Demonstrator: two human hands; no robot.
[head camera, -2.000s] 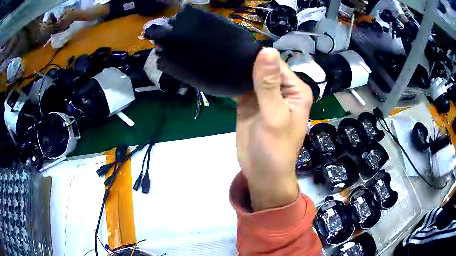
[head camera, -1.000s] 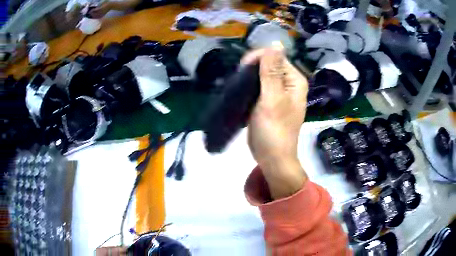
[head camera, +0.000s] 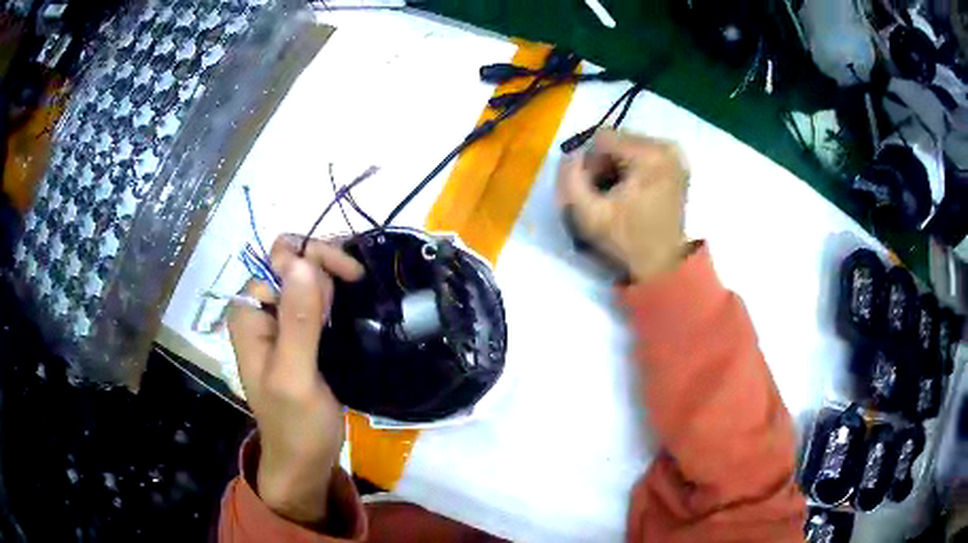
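Observation:
The round black camera housing (head camera: 441, 371), with a silvery cylinder (head camera: 420, 315) inside, lies open side up on the white sheet. My left hand (head camera: 287, 339) grips its left rim, with thin blue and purple wires (head camera: 258, 265) coming out around the fingers. A black pigtail cable (head camera: 441, 164) runs from the housing's top edge to several plugs. My right hand (head camera: 634, 207) is right of the housing with curled fingers, blurred. Something dark shows at its fingers and below them; whether it is a held piece or shadow, I cannot tell.
Orange tape (head camera: 494, 180) crosses the white sheet. A tray of small silvery parts (head camera: 117, 159) is at the left. Black lens modules (head camera: 839, 456) stand in rows at the right. Green mat (head camera: 711, 64) and camera units (head camera: 897, 191) are at the upper right.
The view has turned down and left, bringing the housing and my left hand into full view. My right hand has come down over the sheet; the black piece it held is no longer clearly visible.

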